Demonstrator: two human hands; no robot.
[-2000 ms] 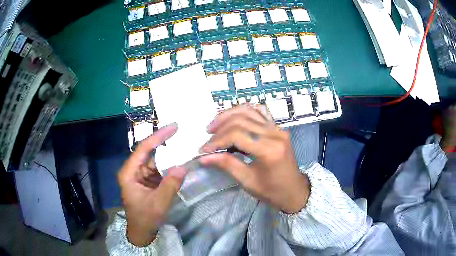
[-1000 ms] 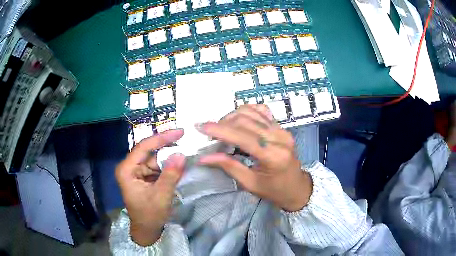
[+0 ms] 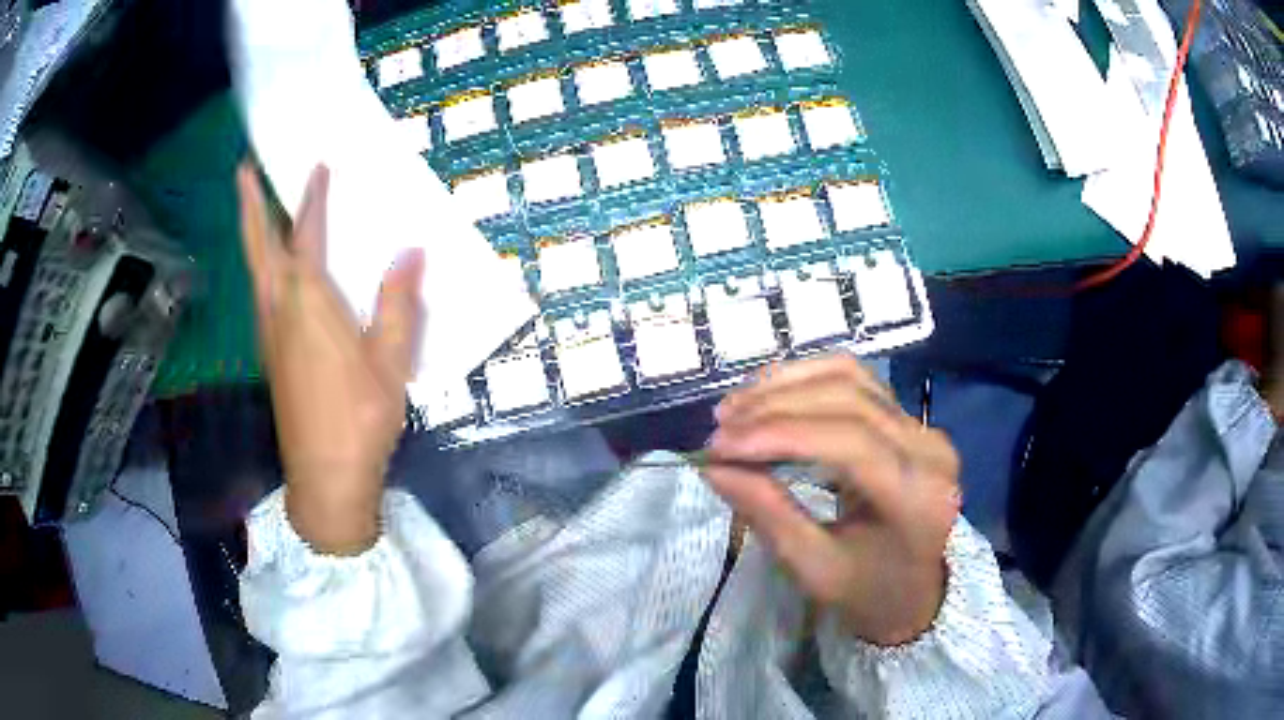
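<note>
A long white sheet (image 3: 423, 260) lies slanted over the left part of the clear blister tray (image 3: 901, 333). The tray holds rows of square white units (image 3: 742, 322) with yellow edges. My left hand (image 3: 327, 338) is blurred, at the sheet's left edge, fingers apart and pointing up; no object shows in its fingers. My right hand (image 3: 838, 478) is in front of the tray's front edge, thumb and fingertips together. A thin dark line shows at its fingertips; I cannot tell whether it is a held piece.
A grey-beige instrument (image 3: 106, 310) stands at the left edge of the green mat (image 3: 972, 197). White strips (image 3: 1035, 85) lie at the right with an orange cable (image 3: 1163, 169) over them. A neighbour's pale striped sleeve (image 3: 1197, 521) is at the lower right.
The white sheet has moved up and left from between my hands. My left hand has risen to the left and opened. My right hand has moved right and down. The view has shifted slightly.
</note>
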